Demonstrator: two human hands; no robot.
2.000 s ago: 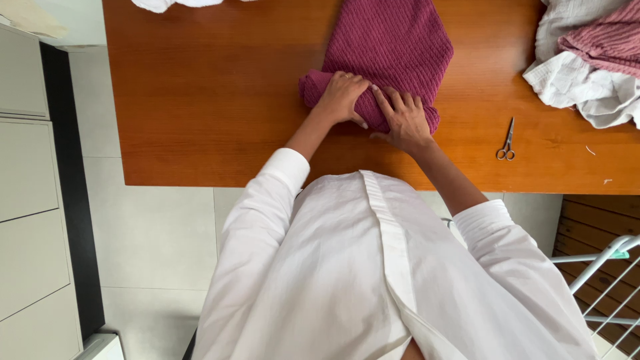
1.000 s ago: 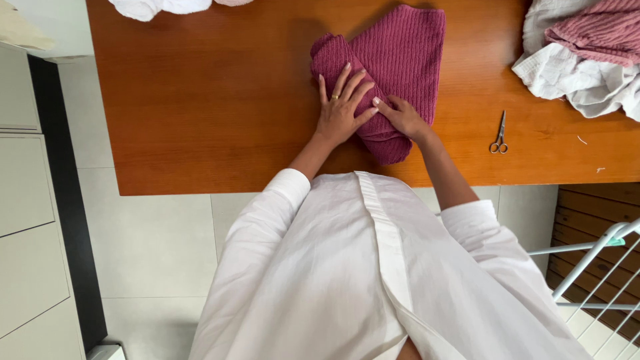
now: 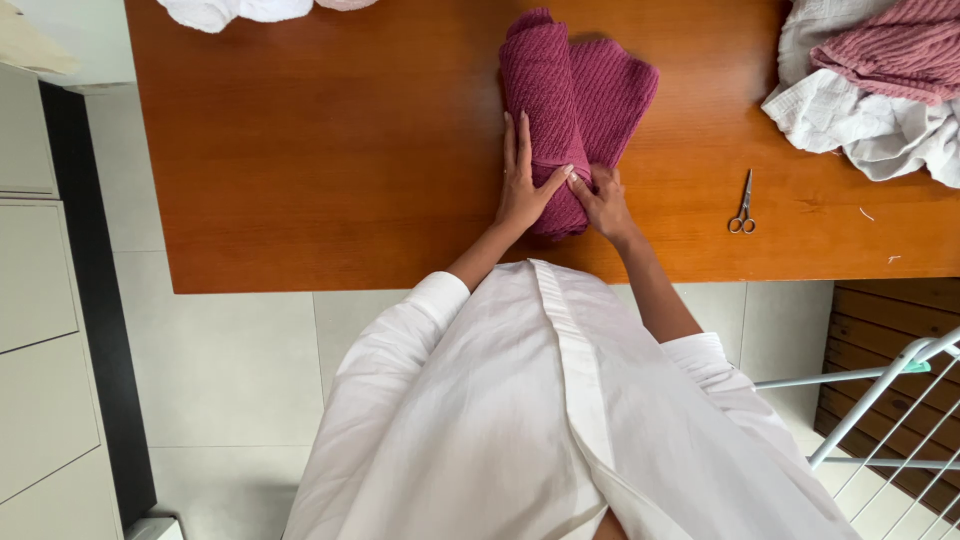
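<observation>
A magenta ribbed towel lies mostly rolled on the wooden table, its roll pointing away from me and a loose flap spreading to the right. Along the roll's left side rests my left hand, fingers extended and thumb across the top. My right hand grips the towel's edge at the roll's near right side, with its fingers bent and partly hidden by the cloth. The two thumbs nearly meet on top of the roll.
Small scissors lie on the wooden table to the right, near bits of thread. White cloths and a pink cloth are heaped at the far right. White towels sit at the far left. A drying rack stands at lower right.
The towel has been rolled up further and turned, so the roll that lay crosswise now points away from me. My right hand has gone from lying flat on it to gripping its edge.
</observation>
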